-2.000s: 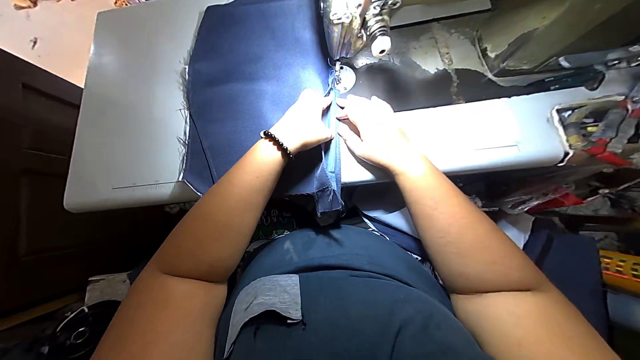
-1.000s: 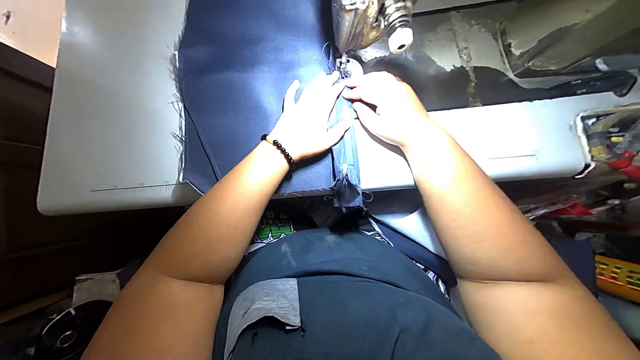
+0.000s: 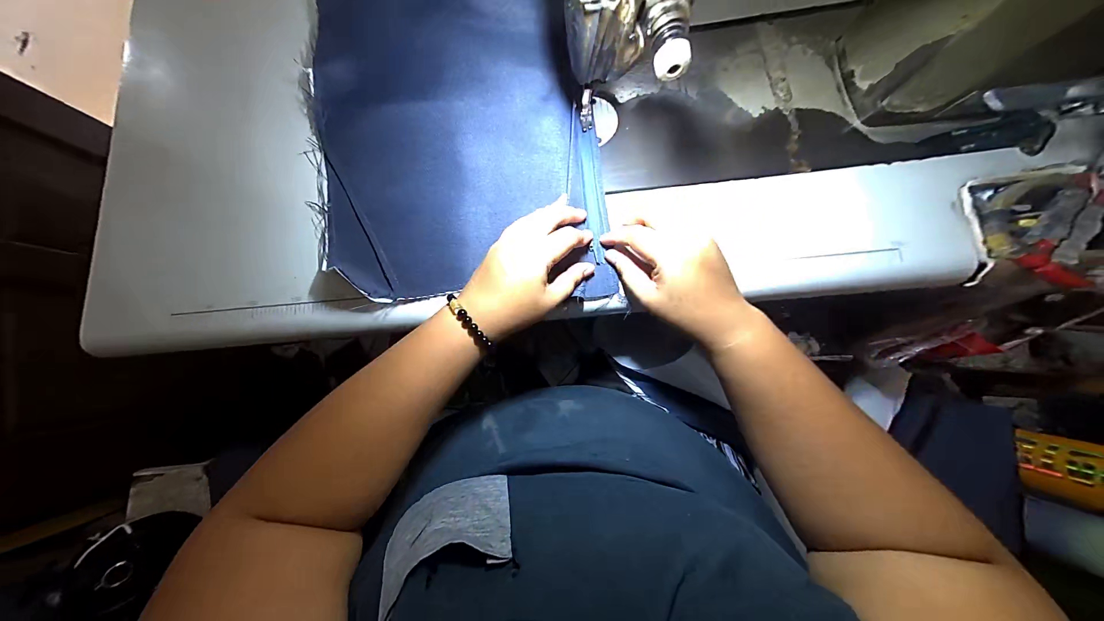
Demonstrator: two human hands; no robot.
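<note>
A navy fabric panel [image 3: 431, 147] with a frayed left edge lies on the sewing machine bed. Along its right edge runs a blue zipper [image 3: 592, 185], its far end under the presser foot [image 3: 587, 110] of the sewing machine [image 3: 604, 39]. My left hand [image 3: 530, 267], with a beaded bracelet at the wrist, rests on the cloth and pinches the zipper's near end from the left. From the right, my right hand [image 3: 677, 272] pinches the same end between thumb and index finger. The fingertips of both hands nearly meet there.
The pale machine table [image 3: 198, 216] has a ruler scale near its front edge. An open tray [image 3: 1035, 224] at the right holds red-handled tools and small items. Below it lie plastic bags, dark cloth and a yellow plastic object [image 3: 1061, 466]. A black round object [image 3: 116, 569] is at the lower left.
Both hands have moved back from beside the presser foot toward the table's front edge, to the zipper's near end. More of the zipper and the foot now shows.
</note>
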